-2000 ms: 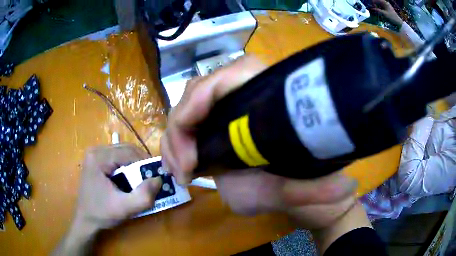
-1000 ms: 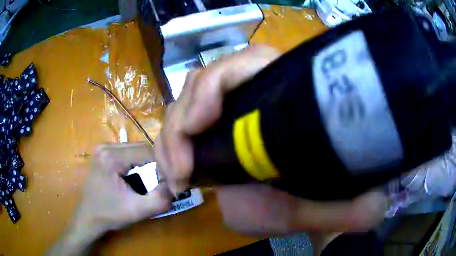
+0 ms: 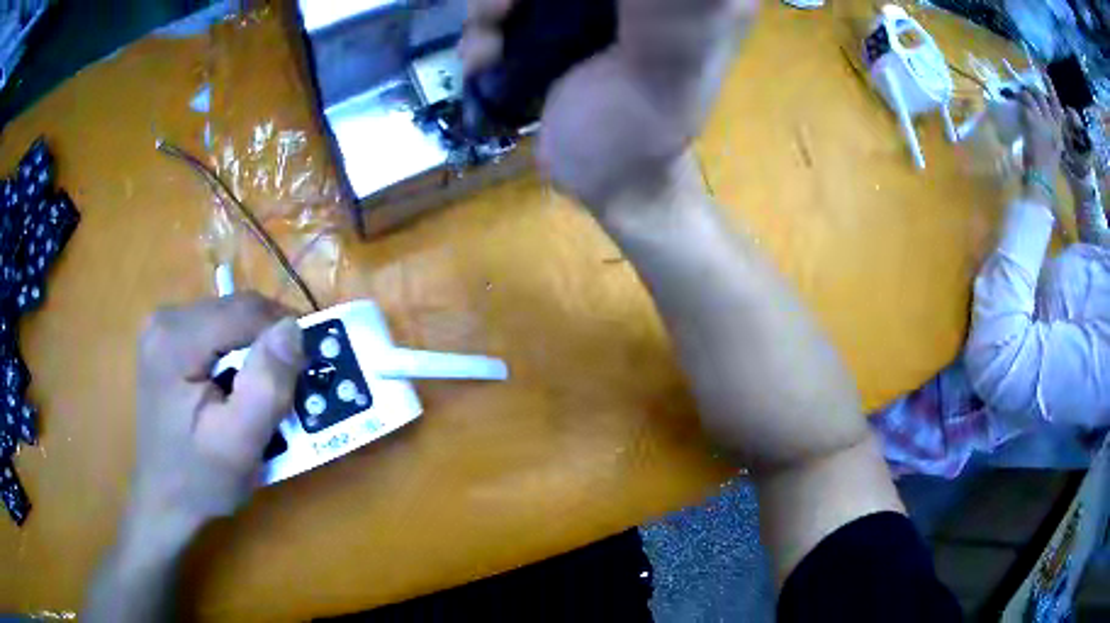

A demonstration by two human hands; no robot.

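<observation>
A white housing [image 3: 365,432] lies on the table at lower left, with a white arm sticking out to the right. A black button pad [image 3: 330,375] with pale round dots sits in it. My left hand [image 3: 225,402] grips the housing's left side, thumb beside the pad. A thin brown lead wire [image 3: 244,219] trails up from the housing. My right hand [image 3: 621,110] is blurred at the top edge and holds the black electric screwdriver [image 3: 542,55], whose lower end is at the screw feeder [image 3: 387,158]. The screwdriver's upper part is out of the picture.
A heap of black button pads [image 3: 43,237] lies at the left edge. Clear tape [image 3: 274,170] is stuck on the orange table [image 3: 523,511]. At the upper right is another white housing [image 3: 907,67]. Another person [image 3: 1041,316] in a pale top sits at right, hands near it.
My right hand has moved the screwdriver up, away from the housing, to the screw feeder. The housing's pad and right arm are now uncovered. My left hand still holds the housing.
</observation>
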